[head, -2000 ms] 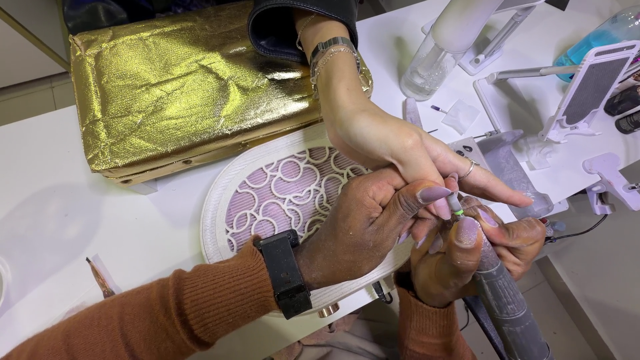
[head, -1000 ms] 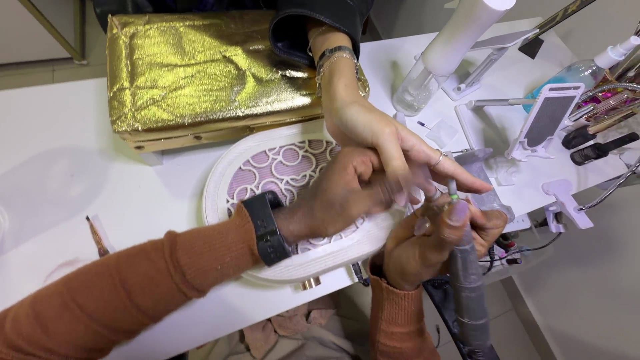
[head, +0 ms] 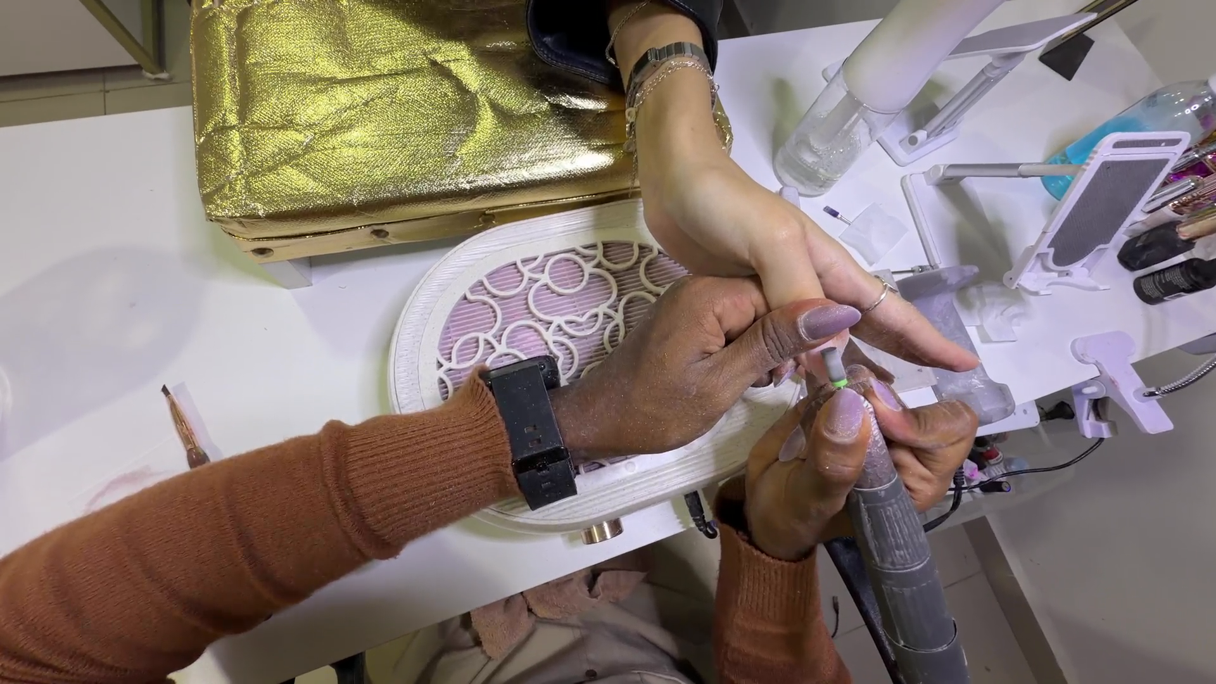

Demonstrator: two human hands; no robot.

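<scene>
My left hand (head: pixel 674 361), a black watch (head: pixel 534 432) at its wrist, grips a finger of another person's hand (head: pixel 750 218). That hand reaches down from the top, with a ring on one finger and bracelets at the wrist. My right hand (head: pixel 855 456) is closed around a grey electric nail drill handpiece (head: pixel 898 560). Its bit (head: pixel 833 366), with a green band, points up beside the held fingertip; whether it touches the nail is hidden. Beneath the hands lies an oval white nail dust collector (head: pixel 418 380) with a looped-pattern grille over a pinkish filter.
A gold foil-covered armrest (head: pixel 408 114) stands behind the dust collector. A nail brush (head: pixel 185 427) lies at left. At right are a clear bottle with a white top (head: pixel 822 142), a white phone stand (head: pixel 1102 209), a bottle of blue liquid (head: pixel 1092 142), dark bottles (head: pixel 1175 280) and a white clip (head: pixel 1121 380).
The other person's hand is turned differently from two seconds ago, its fingers reaching right. My left hand has shifted its hold on the fingers. The drill stays in my right hand.
</scene>
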